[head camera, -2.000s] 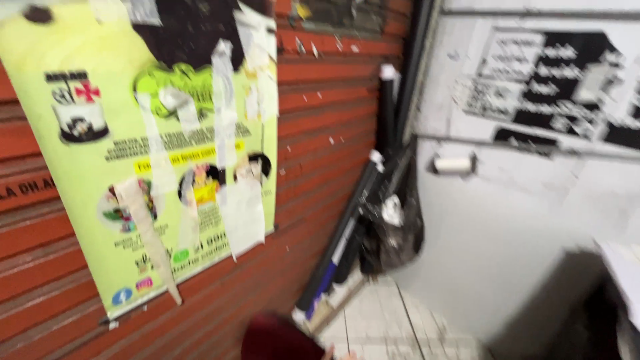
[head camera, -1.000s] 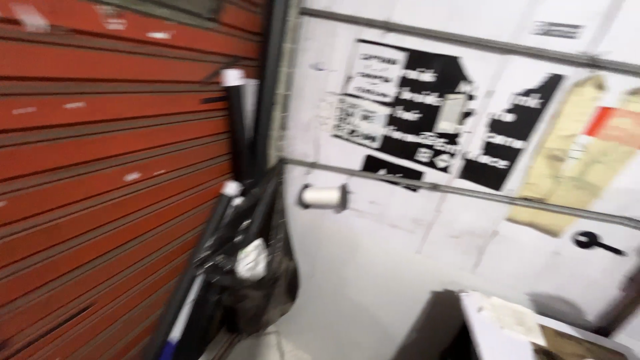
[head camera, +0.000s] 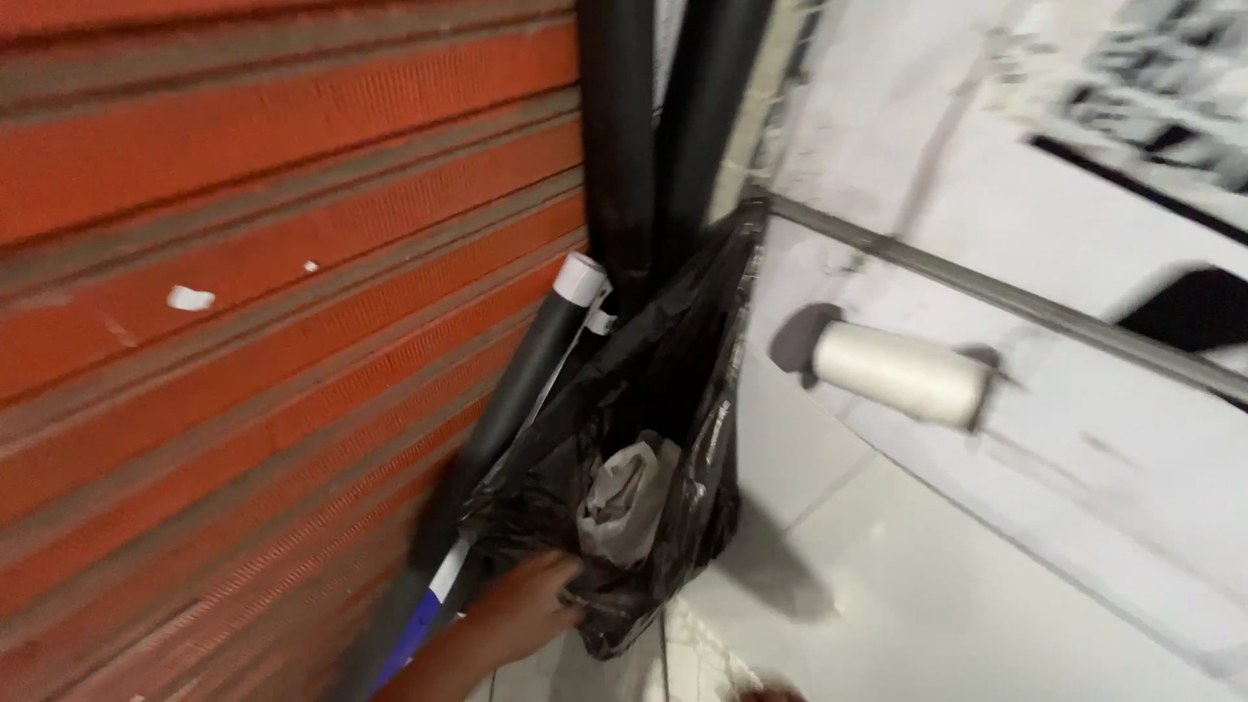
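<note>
A black plastic bag (head camera: 707, 487) hangs open in the corner, its upper end at the metal rail. Crumpled pale material (head camera: 629, 502) lies inside it. My left hand (head camera: 546, 600) reaches in from the lower left, its fingers at the lower front edge of the bag. Blur hides whether they grip the plastic. At the bottom edge a small blurred skin-coloured shape (head camera: 768, 692) shows, possibly part of my right hand; what it holds cannot be seen.
An orange-red slatted shutter (head camera: 292, 322) runs along the left. Dark rolls with a white end (head camera: 580, 278) lean beside the bag, near a blue and white strip (head camera: 419, 624). A metal rail (head camera: 975, 283) crosses the white wall above a white roll on a holder (head camera: 902, 375). Pale floor tiles (head camera: 877, 585) lie below.
The view has swung from the poster and shutter to the corner and come much closer to the bag. My left hand has come into view at the bag's edge.
</note>
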